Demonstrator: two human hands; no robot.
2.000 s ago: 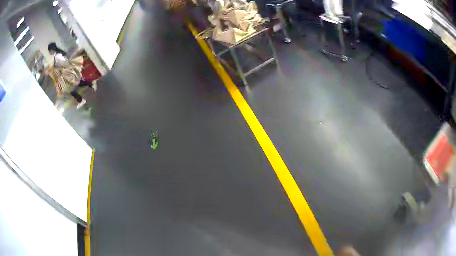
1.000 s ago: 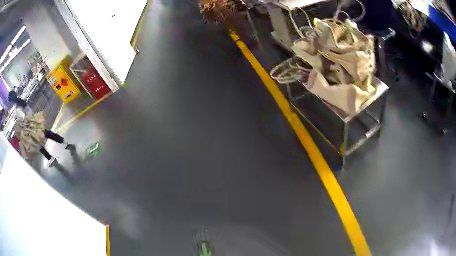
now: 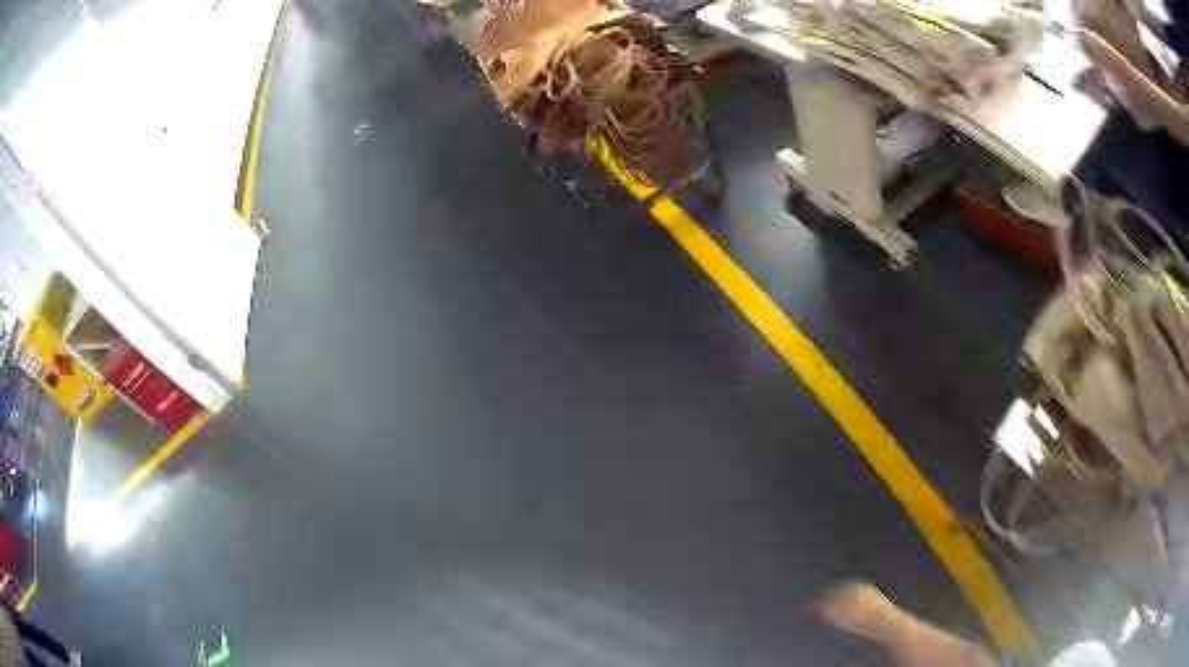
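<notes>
My right hand (image 3: 861, 609) is blurred near the bottom edge, right of centre, low over the dark floor. Its forearm runs off to the lower right beside the yellow line. I cannot tell whether its fingers are apart or closed. My left hand is out of the picture. Nearest on the right lies a pile of beige bags (image 3: 1108, 365) with looped handles, cut off by the edge. At the top centre is a stack of brown bag pieces (image 3: 554, 29) with many thin brown straps hanging over its front.
A yellow lane line (image 3: 808, 365) crosses the dark grey floor. A work table (image 3: 1043, 124) with flat pale pieces stands at the upper right, with a person's arms (image 3: 1134, 78) beside it. A white wall (image 3: 170, 156), red box (image 3: 150, 384) and yellow cabinet (image 3: 59, 365) are left.
The view has moved forward along the lane. The beige bags have shifted to the right edge, and the brown stack is nearer. My right hand shows low in the picture again.
</notes>
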